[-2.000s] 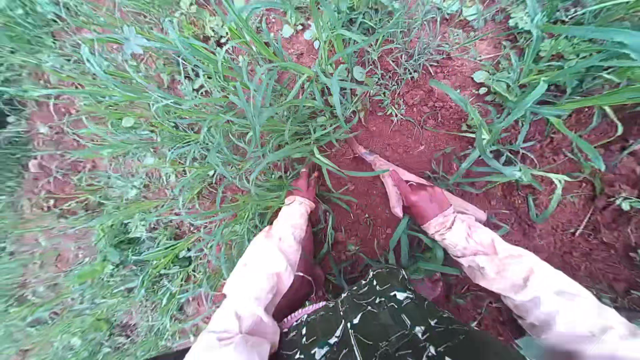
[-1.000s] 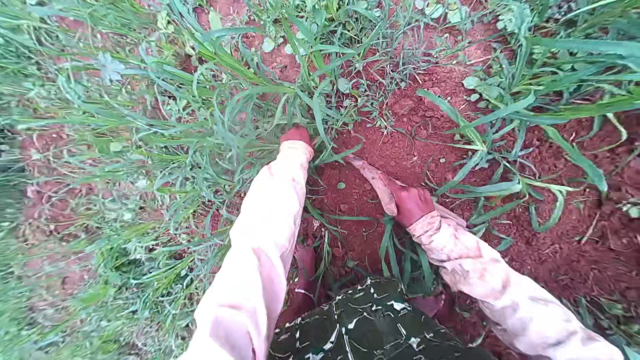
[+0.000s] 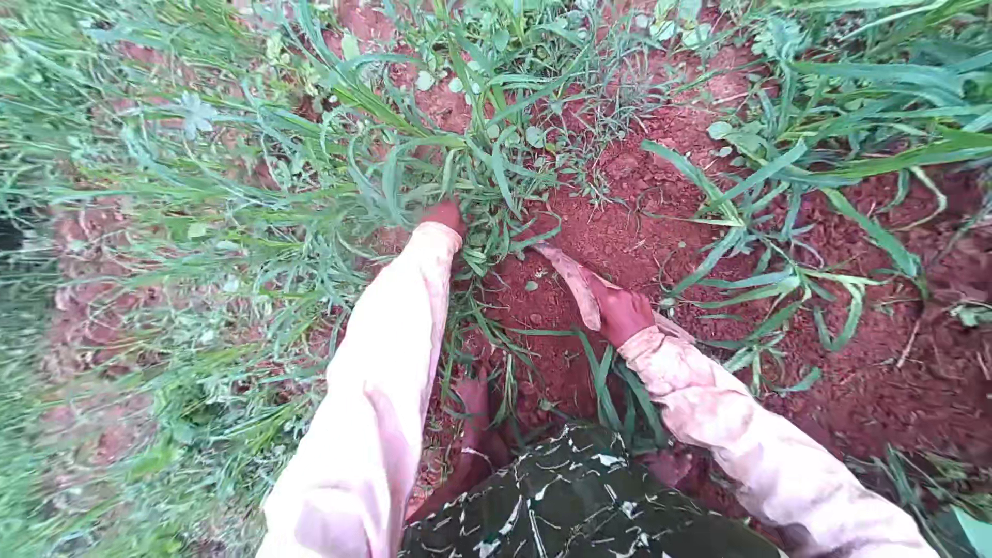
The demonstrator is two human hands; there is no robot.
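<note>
My left hand (image 3: 445, 215) reaches into a clump of long green grass (image 3: 496, 167); the leaves hide its fingers. My right hand (image 3: 622, 310) is closed around a hand tool with a soil-covered, curved blade (image 3: 573, 279), likely a sickle or weeding blade. The blade points up and left, its tip close to the grass, over loose red soil (image 3: 620, 225). The tool's rear end shows behind my right wrist. Both sleeves are pale pink and stained.
Dense grass and weeds (image 3: 232, 232) spread over the left side. Long-leaved grass plants (image 3: 744, 217) stand at the right in red soil. A bare foot (image 3: 474, 403) and dark patterned cloth (image 3: 573, 504) are at the bottom, with grass blades lying beside them.
My left hand has gone from low beside the soil to further up in the grass, where leaves now cover its fingers. My right hand keeps hold of the blade tool.
</note>
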